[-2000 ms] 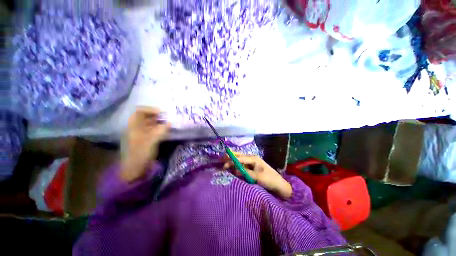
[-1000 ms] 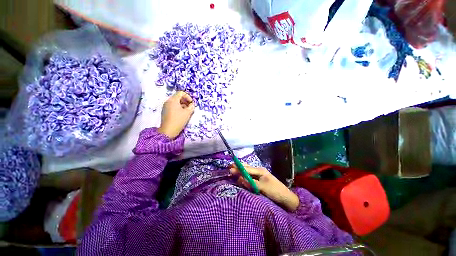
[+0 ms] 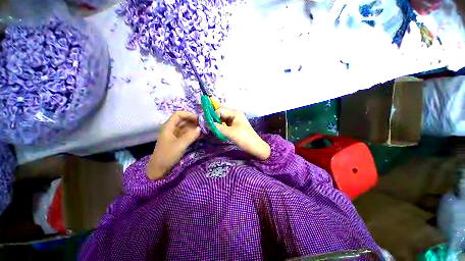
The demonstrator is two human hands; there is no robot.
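Observation:
My right hand [image 3: 239, 131] holds the scissors [image 3: 209, 113] by their green and yellow handles. The dark blades point away from me, over the near part of the pile of purple-and-white looped pieces [image 3: 176, 23]. My left hand [image 3: 176, 137] is close beside it at the table's near edge, fingertips pinched together. A small purple looped piece [image 3: 203, 123] shows at these fingertips, partly hidden by the fingers and handles. Small pale purple scraps [image 3: 173, 105] lie on the white table cover [image 3: 130, 109] just beyond my left hand.
A clear plastic bag of purple pieces [image 3: 43, 76] sits at the table's left. A red plastic stool [image 3: 352, 165] stands on the floor at right. Cardboard boxes [image 3: 86, 193] are under the table. Plastic bags [image 3: 377, 15] lie at the far right of the table.
My left hand has come back from the pile to the table's near edge. My right hand has moved left and up beside it, and the scissors now point more steeply away.

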